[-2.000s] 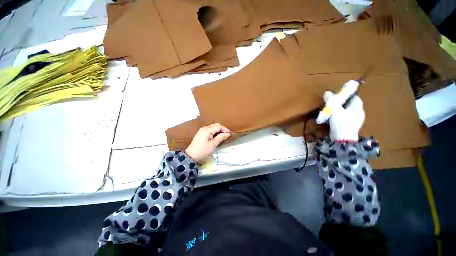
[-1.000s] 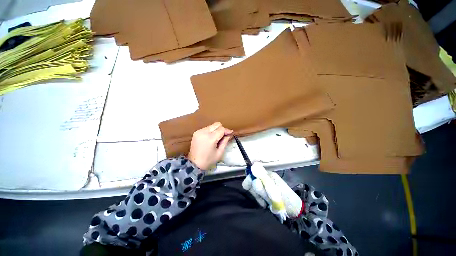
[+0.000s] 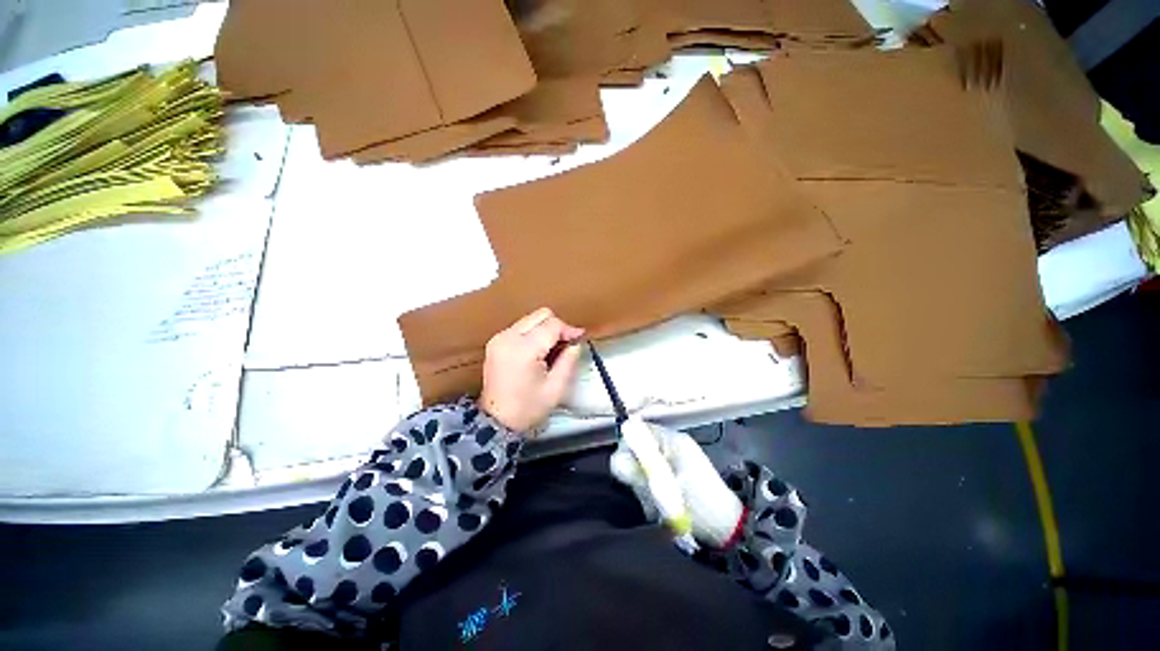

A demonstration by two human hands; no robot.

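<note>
A brown cut panel (image 3: 636,216) lies on the white table with its right part over a brown panel stack (image 3: 922,254). My bare left hand (image 3: 524,371) pinches the panel's near edge between thumb and fingers. My right hand (image 3: 677,483), in a white glove with yellow patches and a red cuff, is shut around the scissors (image 3: 607,382). The handles are mostly hidden in the glove. The slim dark blades look closed and point up-left, with the tip at the panel edge beside my left fingertips.
A second panel stack (image 3: 382,64) lies at upper centre-left. A yellow strip bundle (image 3: 108,159) is fanned at far left with a dark object on it. The white table's front edge (image 3: 318,505) runs before my apron. More brown panels (image 3: 1075,115) lie at far right.
My right hand has come from over the right stack down-left to the panel's near edge, bringing the scissor blades into view. My left hand still pinches the edge.
</note>
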